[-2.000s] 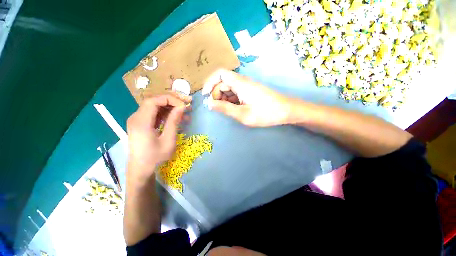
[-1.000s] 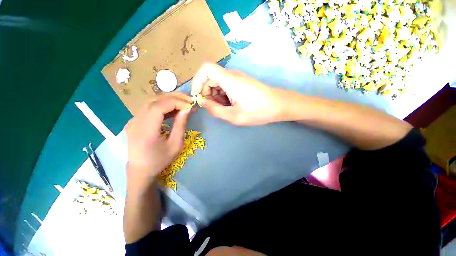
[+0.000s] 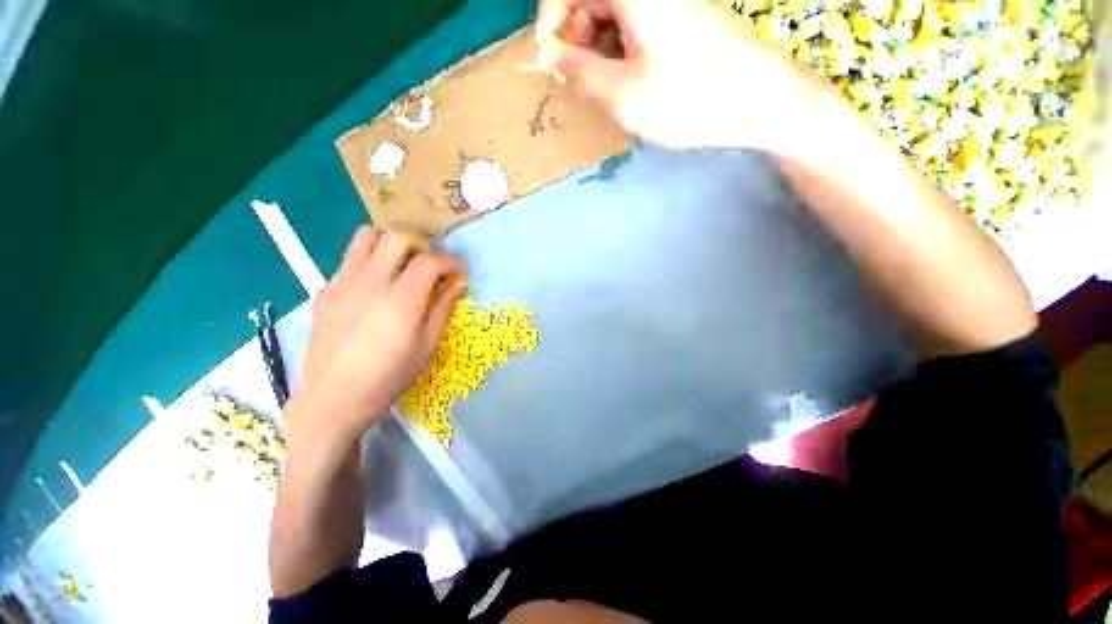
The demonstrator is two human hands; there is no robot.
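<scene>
My right hand (image 3: 665, 73) is raised over the upper right end of the brown cardboard (image 3: 518, 116). Its fingertips are pinched on a small pale figure body (image 3: 545, 55), blurred. My left hand (image 3: 376, 323) is palm down with bent fingers at the left edge of the pile of small yellow parts (image 3: 470, 356). Its fingertips are partly hidden, and I cannot tell if they hold a part. A round puddle of white glue (image 3: 484, 184) lies on the cardboard between the hands.
The large pile of figures (image 3: 963, 92) is at the upper right, partly behind my right arm. Dark tweezers (image 3: 270, 354) and a small side heap of figures (image 3: 234, 435) lie left of my left wrist. Tape strips (image 3: 288, 248) cross the green surface (image 3: 183, 293) and grey-blue sheet (image 3: 659, 293).
The hands were together below the cardboard and are now apart. My right hand has moved up and right over the cardboard. My left hand has moved slightly left, its fingers now lower, by the yellow pile.
</scene>
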